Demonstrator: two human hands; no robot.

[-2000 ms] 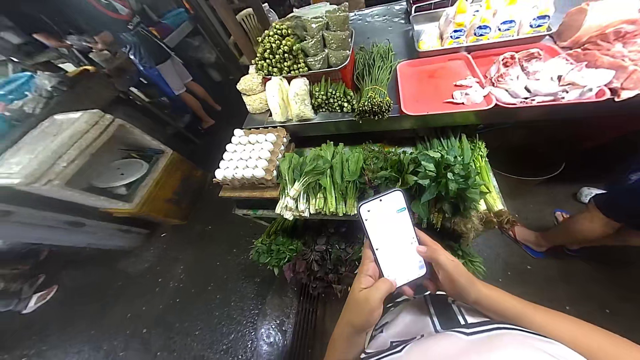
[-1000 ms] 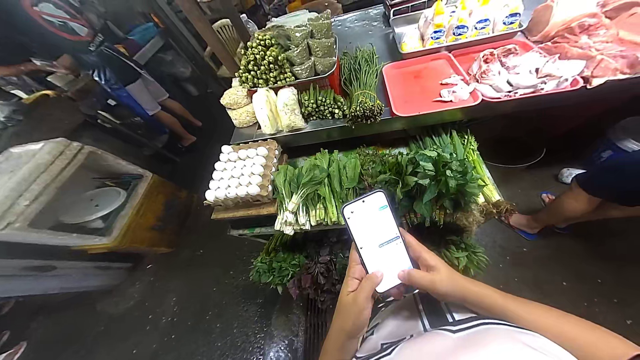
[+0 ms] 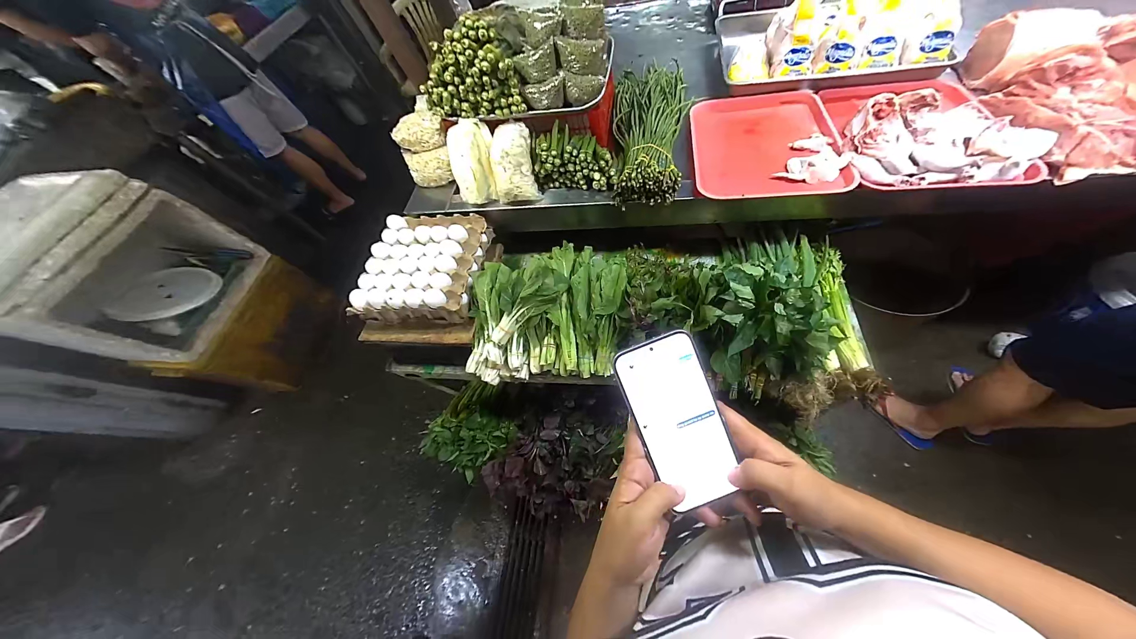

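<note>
In the head view a smartphone (image 3: 679, 426) with a lit, mostly white screen is held upright in front of my body. My left hand (image 3: 641, 497) grips its left side, with the thumb at the lower left of the screen. Around the lower right side is my right hand (image 3: 772, 470), its thumb at the screen's edge. The fingers behind the phone are mostly hidden. Beyond the phone lie bundles of leafy greens (image 3: 577, 302) on a low shelf, and stacked trays of white eggs (image 3: 413, 266) sit at their left.
A metal counter (image 3: 568, 202) carries long beans (image 3: 650, 133), a red tray (image 3: 754, 142) and raw meat (image 3: 941, 133). At left stands a worn foam box (image 3: 71, 328). Purple-leaved bunches (image 3: 555, 461) lie below the shelf. One person (image 3: 266, 115) is at upper left; another's leg (image 3: 985, 399) is at right.
The content on the phone screen differs from two seconds ago. Both hands have stayed on the phone, and my thumbs have shifted slightly over its lower part.
</note>
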